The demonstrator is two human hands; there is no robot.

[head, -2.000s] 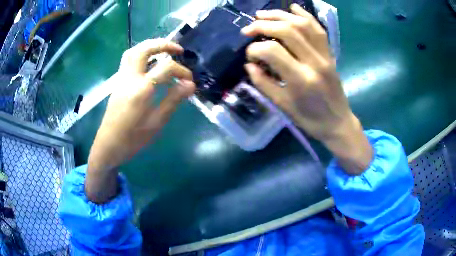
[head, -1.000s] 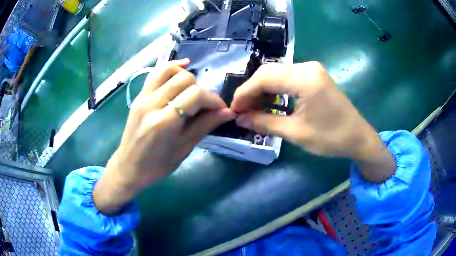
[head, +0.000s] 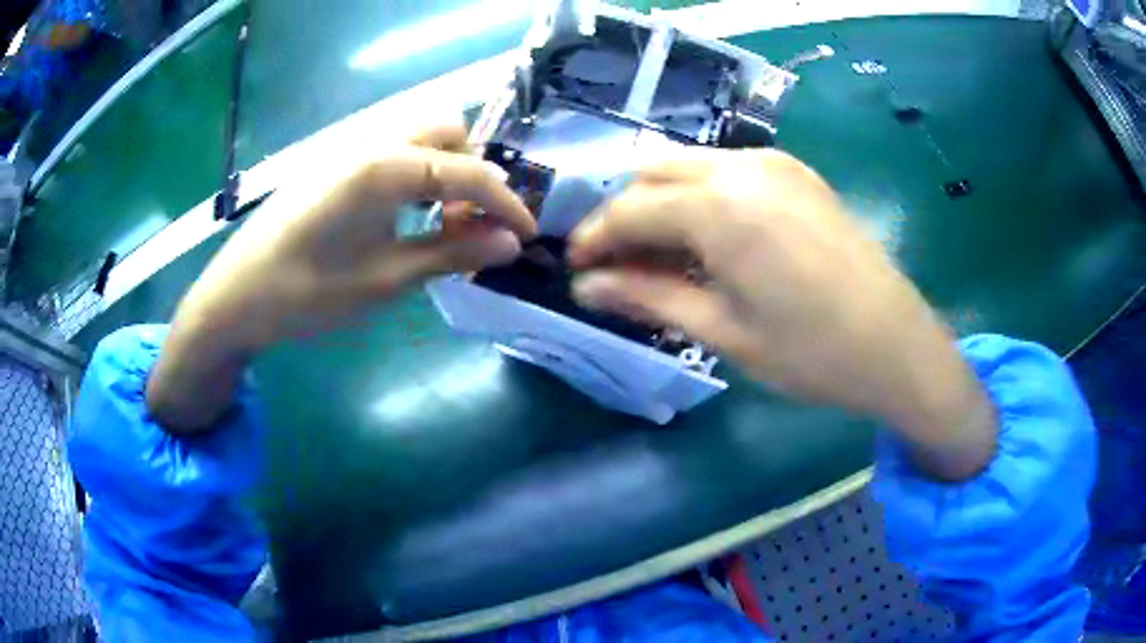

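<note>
The white device housing [head: 566, 345] lies on the green surface in front of me, its front wall facing me. A black inner module [head: 603, 78] with a shiny flat cover fills it. My left hand [head: 365, 226] is at the housing's left front, fingertips bent over the dark front part. My right hand [head: 767, 264] is over the right front, thumb and index finger close together. Both hands are blurred, and the fingers hide what lies between them, so I cannot tell if either holds a part.
Small black pieces on a thin line [head: 958, 189] lie on the green surface at the upper right. A white rail [head: 163, 283] crosses behind the housing. The pale bench edge strip [head: 654, 565] runs nearest my body. A mesh panel [head: 38, 465] stands at the far left.
The view has shifted and the housing is turned, with more of its front wall showing. My hands were together at the fingertips and are now slightly apart, the left one further left.
</note>
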